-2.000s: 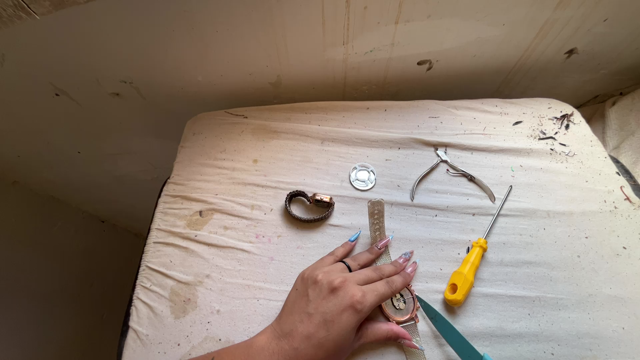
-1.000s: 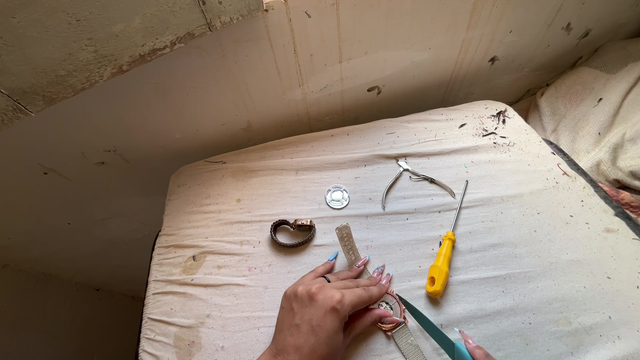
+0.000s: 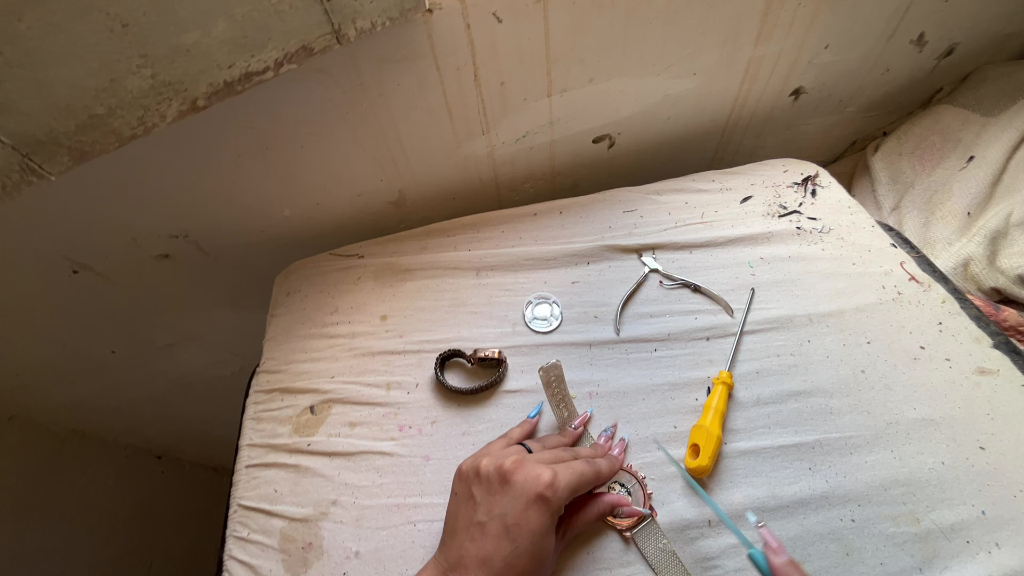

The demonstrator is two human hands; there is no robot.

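Observation:
My left hand (image 3: 532, 488) presses a rose-gold wristwatch (image 3: 632, 500) with a mesh strap onto the cloth-covered surface; the watch's back is off and its movement shows. At the bottom edge my right hand (image 3: 772, 552), mostly cut off, holds a teal knife-like tool (image 3: 712, 504), its thin tip just right of the watch and apart from it. A round metal watch back (image 3: 543, 313) lies above the strap. Left of it rests a dark bracelet watch (image 3: 472, 372) on its side. A yellow-handled screwdriver (image 3: 710, 424) and metal cuticle nippers (image 3: 668, 284) lie to the right.
Beige wrinkled cloth (image 3: 384, 480) covers the work surface. Dark crumbs (image 3: 804, 192) are scattered near its far right corner. A stained wall (image 3: 480, 104) stands behind, and a bunched pale fabric (image 3: 952, 168) lies at the right.
My right hand has come into view at the bottom. The teal tool's tip has moved away from the watch's edge to the right. The view has shifted and tilted.

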